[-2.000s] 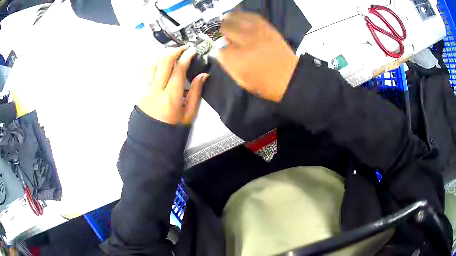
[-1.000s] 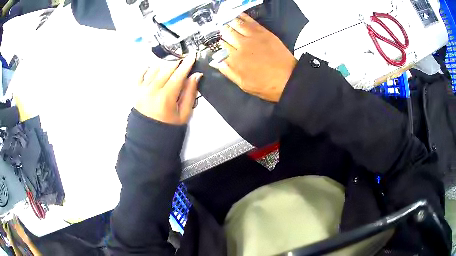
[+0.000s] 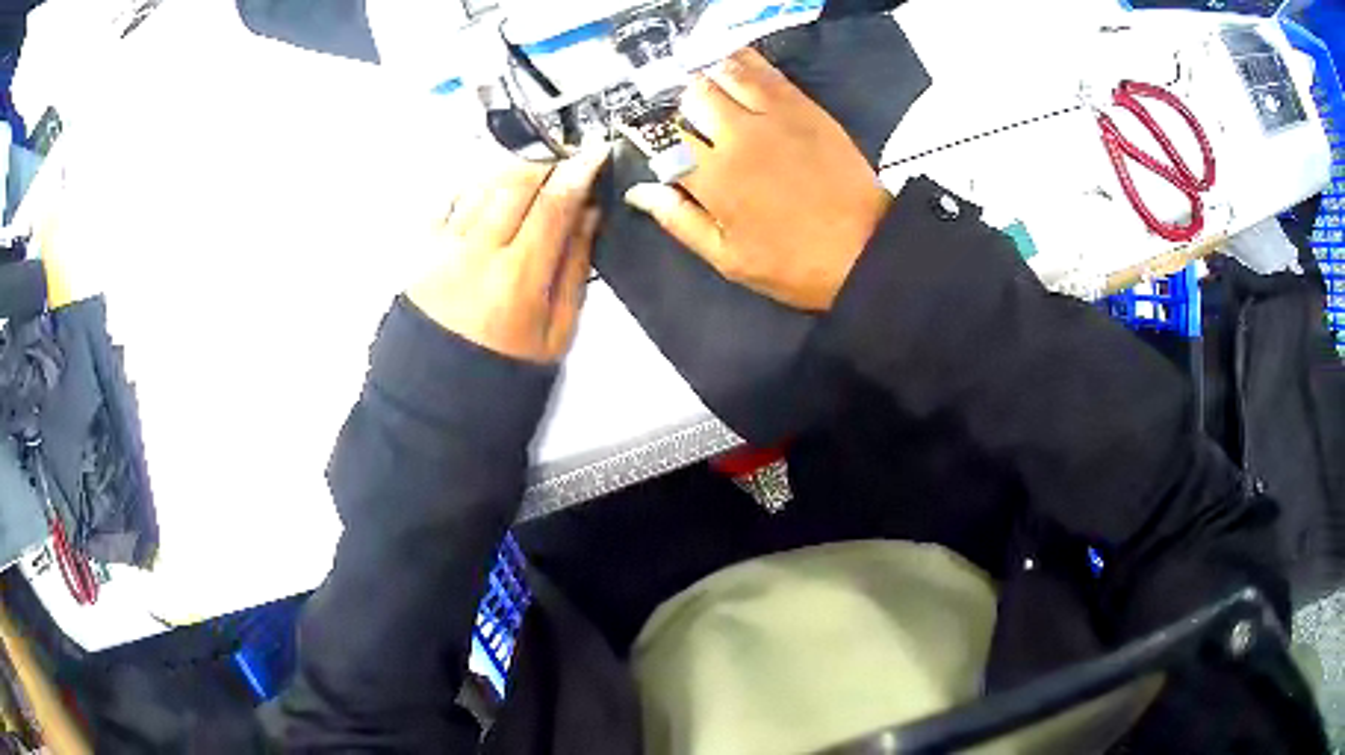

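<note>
A dark cloth panel (image 3: 708,328) lies over the white machine table, running from the needle area down to the table's front edge and up behind my right hand. The sewing machine (image 3: 590,56), white with a blue stripe, stands at the top; its small metal needle parts (image 3: 637,126) are just beyond my fingertips. My left hand (image 3: 516,244) pinches the panel's left edge beside the needle. My right hand (image 3: 774,185) presses on the panel right of the needle, thumb and fingers on the cloth. The exact fingertip contact is partly blurred.
Red-handled scissors (image 3: 1162,159) lie on the table at right, near a small teal piece (image 3: 1019,239). A ruled strip (image 3: 627,465) runs along the front edge. Crumpled dark cloth (image 3: 81,428) and red-handled snips (image 3: 71,564) are at left. Another person's hand (image 3: 56,266) shows at far left.
My right hand has gone from a blurred, raised look to resting flat on the cloth. My left fingers have closed in at the needle. The whole view has shifted slightly.
</note>
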